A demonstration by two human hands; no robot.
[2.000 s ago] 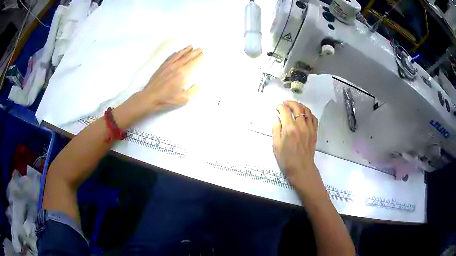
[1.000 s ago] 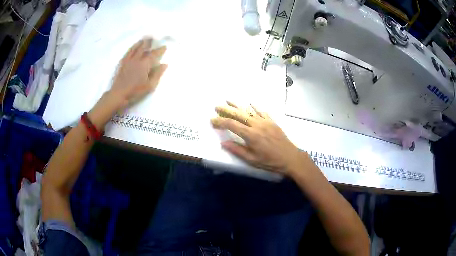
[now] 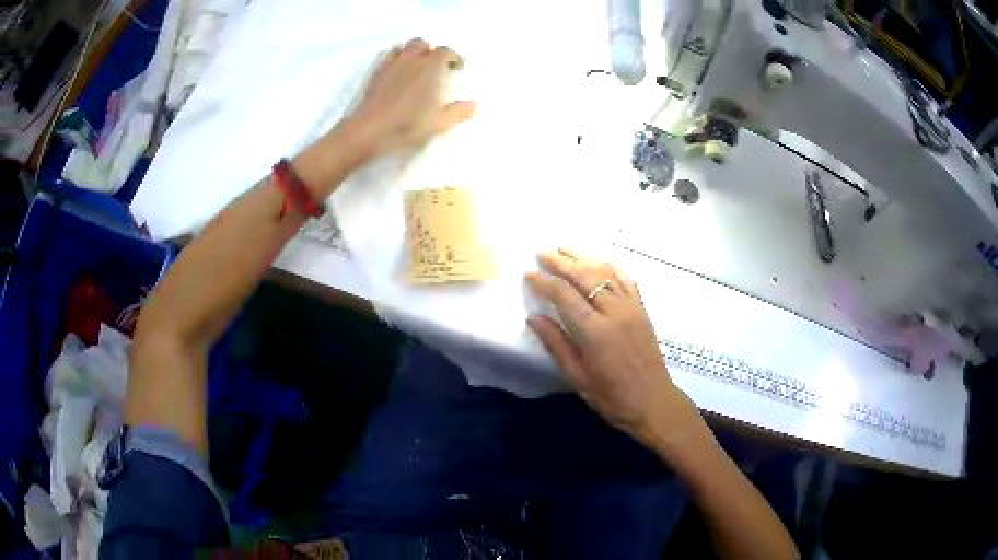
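Observation:
White fabric [image 3: 438, 328] lies over the white table and hangs a little over its front edge. A tan paper ticket [image 3: 449, 236] with print lies on it between my hands. My left hand [image 3: 419, 93] is at the upper left of the fabric, fingers curled; glare hides whether it grips cloth. My right hand [image 3: 600, 334] lies at the fabric's right part near the front edge, fingers bent; whether it pinches cloth is unclear. The presser foot and needle area [image 3: 654, 159] is above and right of my right hand.
The sewing machine arm [image 3: 865, 104] spans the right. Dark thread snips [image 3: 819, 214] lie on its bed. A work lamp [image 3: 626, 44] hangs left of the needle. A blue bin [image 3: 82, 230] with white and red cloth stands left. A printed ruler [image 3: 810, 396] runs along the front edge.
The tan ticket now shows on the fabric. The fabric now drapes over the front edge. My left hand has moved right and up, my right hand right, since one second ago.

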